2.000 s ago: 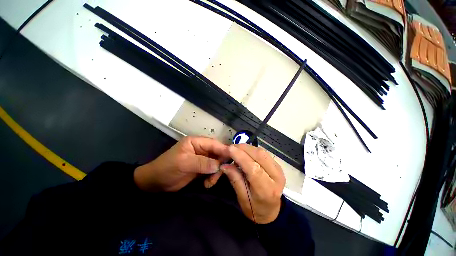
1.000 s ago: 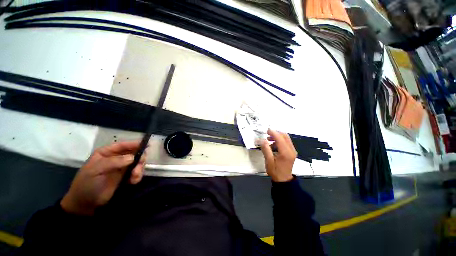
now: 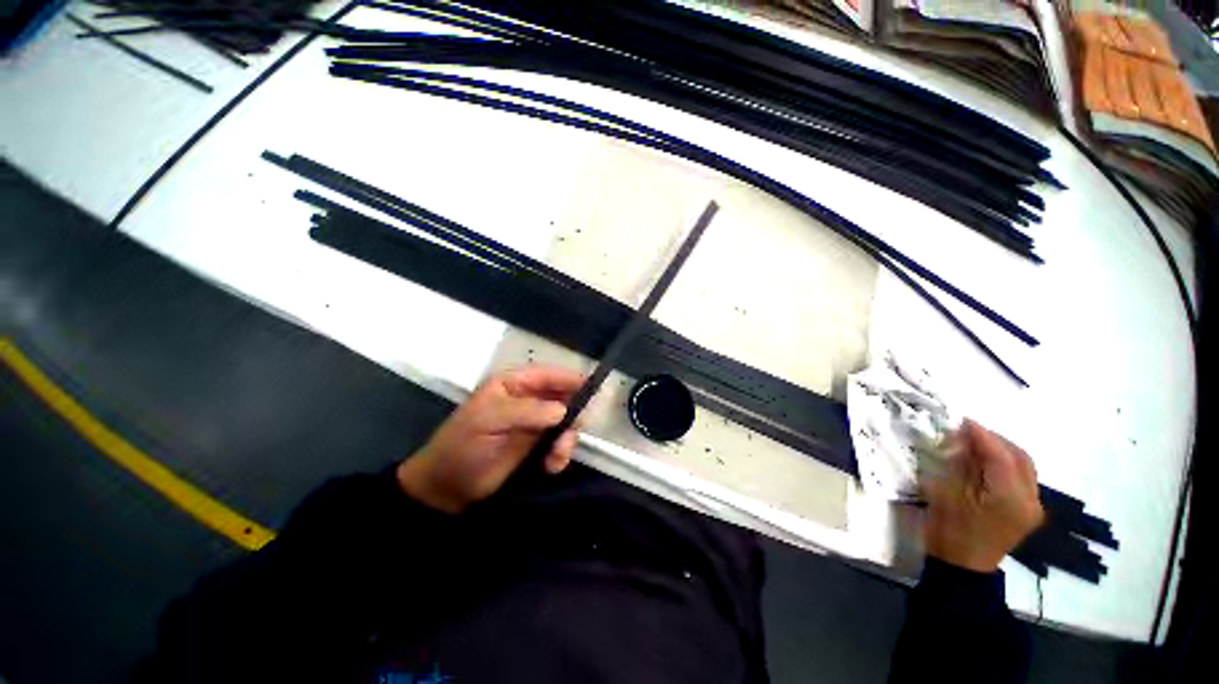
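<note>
My left hand [image 3: 497,434] holds a narrow black strap [image 3: 655,291] that angles up and away over the strap bundle. The working strap bundle [image 3: 535,297] lies across the beige-grey board [image 3: 789,274]. A round black paint pot [image 3: 662,408] stands on the board just right of my left hand. My right hand [image 3: 983,494], partly blurred, is at the lower right edge of the crumpled white rag [image 3: 893,425] with black smears. Its fingertips overlap the rag; whether they grip it is unclear. No applicator can be made out.
Two thin curved straps [image 3: 802,201] lie beyond the board, with a larger strap stack [image 3: 856,140] behind them. Orange-brown and grey panels [image 3: 1136,74] are piled at the far right. More thin straps [image 3: 161,54] lie at the far left. A thin dark cord [image 3: 221,110] crosses the table's left.
From two seconds ago, my hands have separated. My right hand moved right to the rag, and the pot is now uncovered. The camera view has swung right, then back.
</note>
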